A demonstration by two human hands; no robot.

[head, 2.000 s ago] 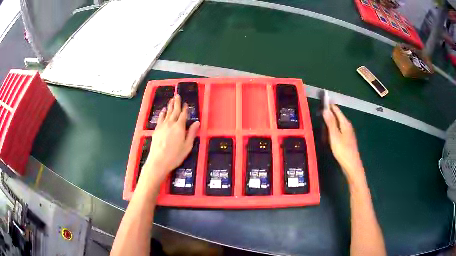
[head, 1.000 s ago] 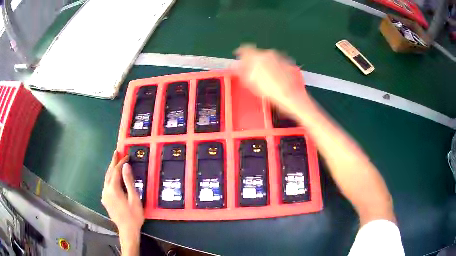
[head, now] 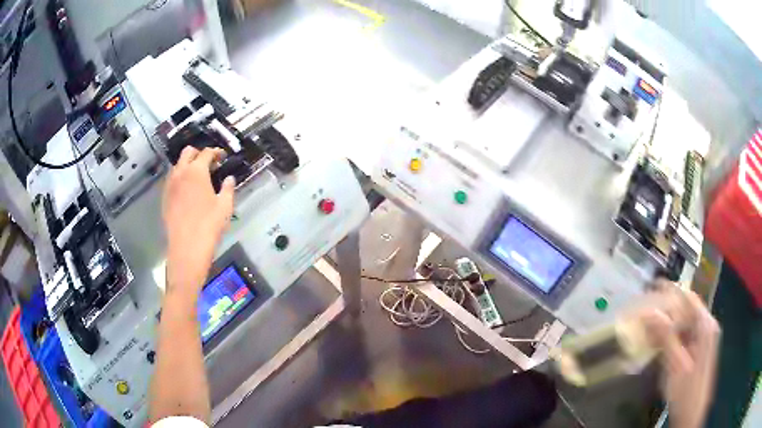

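Observation:
My left hand (head: 198, 188) reaches over the right station of the left machine. Its fingers are at a dark object in the fixture (head: 238, 163), beside a white clamp bar; whether they grip it is hidden. My right hand (head: 681, 343), blurred, is at the lower right, in front of the right machine. It holds a gold handset (head: 606, 353) with a dark screen area, also blurred. The left machine's left station (head: 88, 267) holds a dark part under white clamp bars. The right machine's near station (head: 650, 205) holds a dark phone with pale labels.
Both machines have touch screens, left (head: 224, 303) and right (head: 531, 252). A red button (head: 327, 206) is on the left panel. Red trays (head: 745, 213) stand at the right edge; another red tray (head: 27, 368) is at lower left. Cables and a power strip (head: 479, 292) lie between the frames.
The view has turned from the belt and phone tray to the two machines. My left hand has left the tray and is at a fixture. My right hand now holds a gold handset.

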